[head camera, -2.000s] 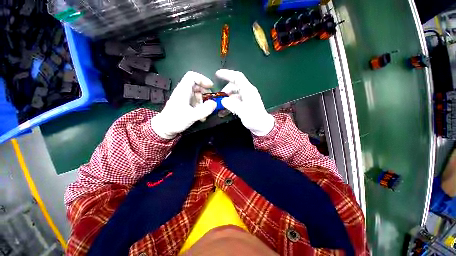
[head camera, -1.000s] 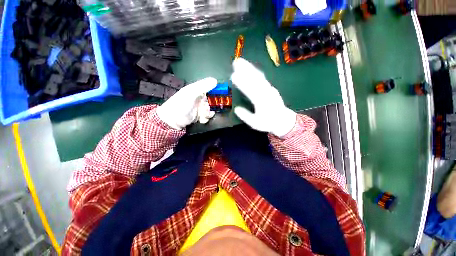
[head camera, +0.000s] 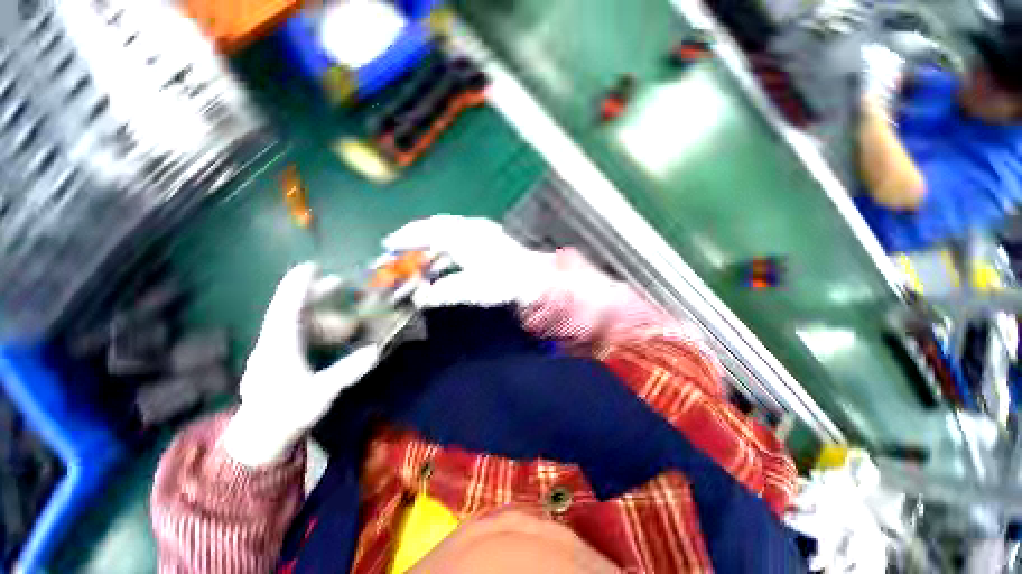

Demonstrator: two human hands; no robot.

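Observation:
The frame is blurred. A small orange-and-black unit (head camera: 400,269) is at the fingertips of my white-gloved right hand (head camera: 476,264), above the green bench. My white-gloved left hand (head camera: 280,376) is just left of the unit, thumb and forefinger spread around a blurred grey-dark shape. I cannot tell whether that shape is part of the unit, a separate piece or gloved fingers. No blue face shows on the unit.
Dark housings (head camera: 185,376) and a blue bin (head camera: 79,471) are left. Clear trays (head camera: 146,90), an amber tool (head camera: 295,196), a pale tool (head camera: 367,160), a black-and-orange row (head camera: 431,112) and a blue box (head camera: 364,73) lie beyond. The belt (head camera: 672,157) and a person in blue (head camera: 953,168) are right.
The view has swung right, showing more of the belt and a person across it. My right hand has closed onto the unit, which was in my left hand; the blue face is out of sight.

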